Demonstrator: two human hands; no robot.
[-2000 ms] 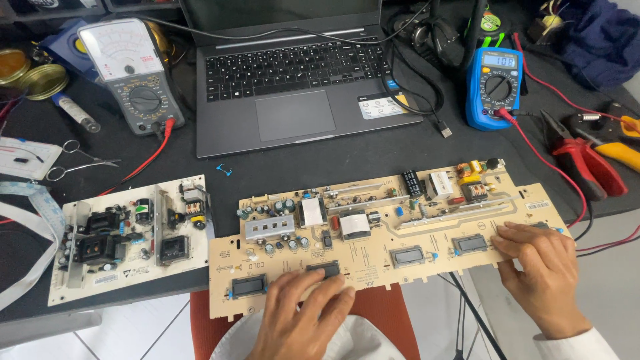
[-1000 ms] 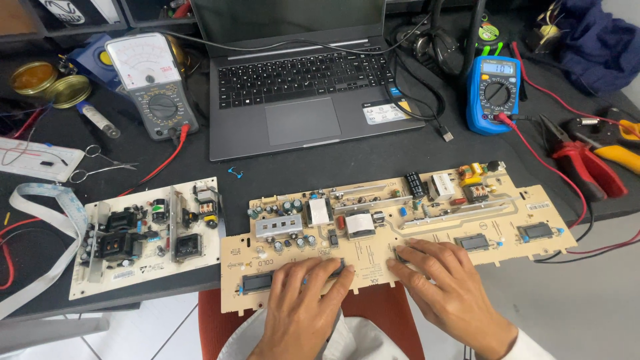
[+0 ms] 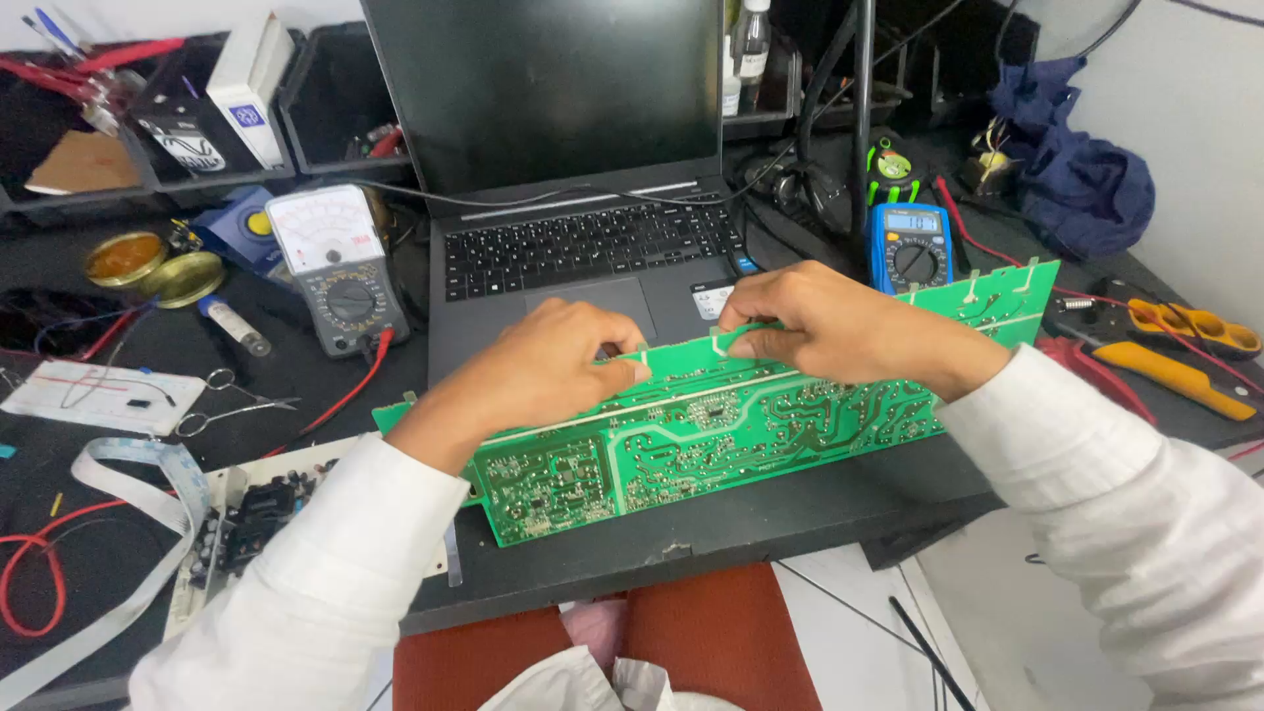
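A long printed circuit board (image 3: pixel 731 434) stands tilted up on its long lower edge near the front of the dark table, its green solder side facing me. My left hand (image 3: pixel 543 370) pinches the board's top edge left of its middle, thumb on the green side. Right of it, my right hand (image 3: pixel 810 331) pinches the same edge. The board's component side is turned away and hidden. Partly under my left sleeve lies a second, smaller circuit board (image 3: pixel 257 513) with its components up. Behind the long board is an open laptop (image 3: pixel 592 237).
An analog multimeter (image 3: pixel 346 286) stands left of the laptop, a blue digital multimeter (image 3: pixel 910 247) right of it. Scissors-like forceps (image 3: pixel 222 400), a breadboard (image 3: pixel 99 395) and a ribbon cable (image 3: pixel 148 583) lie at left. Yellow-handled pliers (image 3: pixel 1175 380) lie at right. The table's front edge (image 3: pixel 691 563) is close.
The long board lay flat with its components up; now it is tipped up, green side toward me. Both hands have moved from its near part to its raised top edge.
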